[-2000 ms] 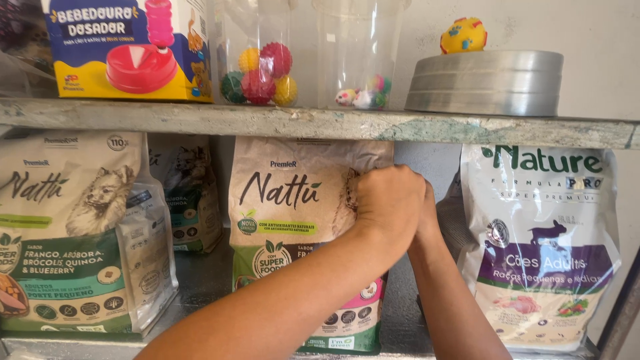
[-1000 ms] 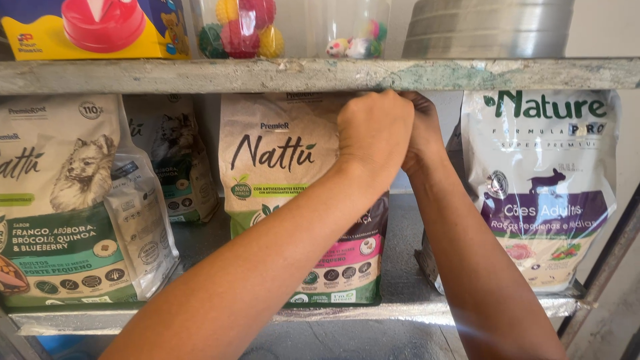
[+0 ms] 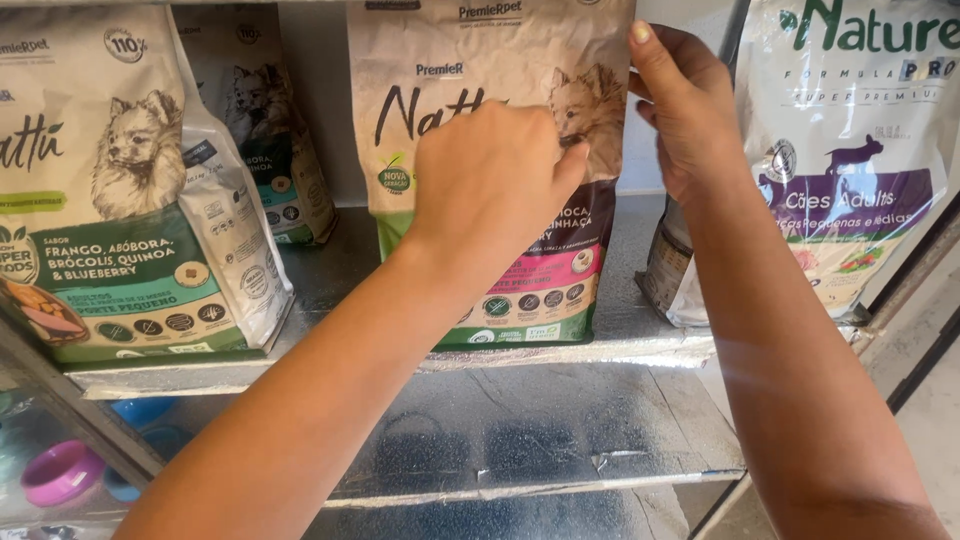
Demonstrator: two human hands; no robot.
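Observation:
A beige, green and dark dog food bag (image 3: 487, 45) stands upright on the metal shelf, near its front edge. My left hand (image 3: 499, 169) is in front of the bag's middle with its fingers curled down; whether it touches the bag is hidden. At the bag's upper right edge is my right hand (image 3: 679, 97), thumb at the front and fingers behind the side edge, gripping it. A similar beige and green bag (image 3: 142, 187) stands to the left, with another bag (image 3: 277, 135) farther back. On the right is a white and purple dog food bag (image 3: 847, 165).
The shelf's front edge (image 3: 562, 356) runs below the bags. A lower metal shelf (image 3: 525, 442) lies beneath it. Pink (image 3: 61, 472) and blue bowls (image 3: 142, 409) are at the lower left. Slanted metal uprights stand at both sides.
My hands were together at the bag's upper right; now they are apart, the left lower and across the bag's front, the right at its side edge. The view has tilted down.

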